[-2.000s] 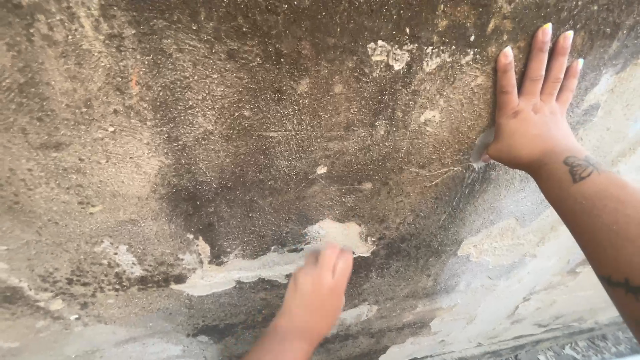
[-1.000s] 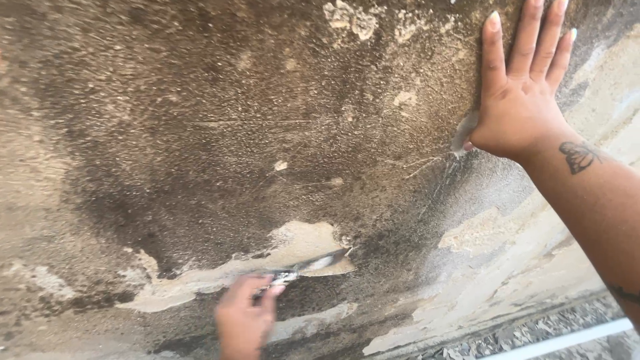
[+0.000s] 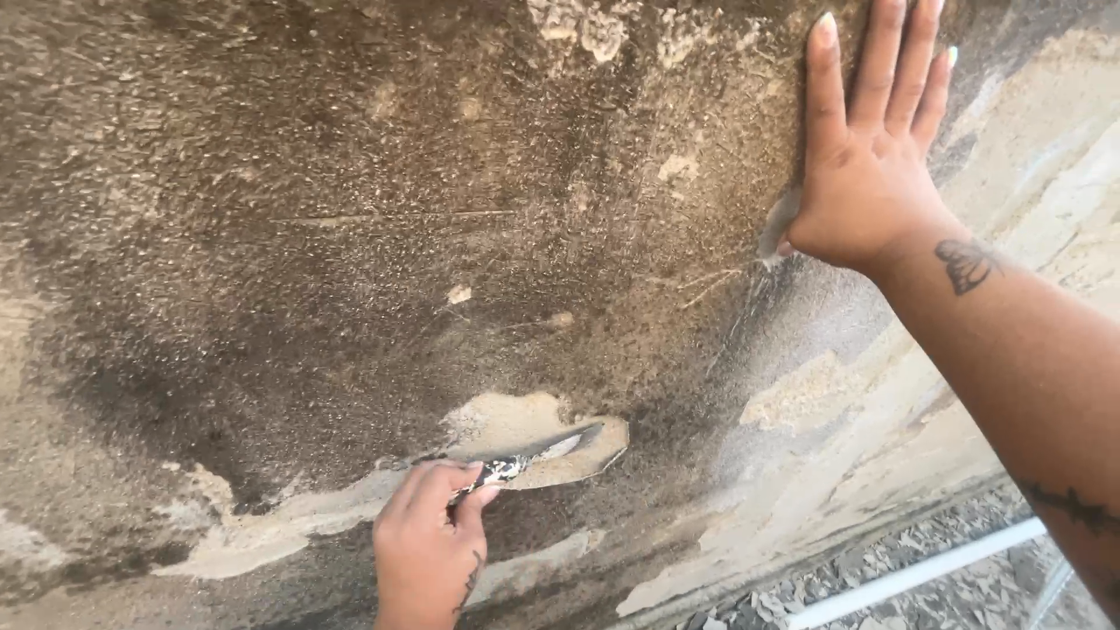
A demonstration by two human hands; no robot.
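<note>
My left hand (image 3: pixel 429 534) grips the paint-spattered handle of a small knife-like scraper (image 3: pixel 525 462) with a narrow metal blade. Its blade lies at a slant over a pale bare patch (image 3: pixel 503 416) low on the dark, stained, rough wall (image 3: pixel 350 262). A thin raised edge of coating shows along the patch's lower right side. At upper right my right hand (image 3: pixel 866 188) rests flat against the wall, its fingers spread and pointing up. Beside its thumb is a pale grey, smooth area (image 3: pixel 777 223); whether this is a separate thing, I cannot tell.
More pale areas where coating is gone run along the lower wall (image 3: pixel 297 516) and down its right side (image 3: pixel 805 490). Below the wall's lower edge, many grey flakes (image 3: pixel 744 612) lie on the ground. A white pole or pipe (image 3: pixel 919 573) crosses the lower right corner.
The blurred left hand of two seconds ago now shows clearly with the scraper. The pale patch reaches farther right than before. My right hand stays on the wall. The view has shifted and come closer.
</note>
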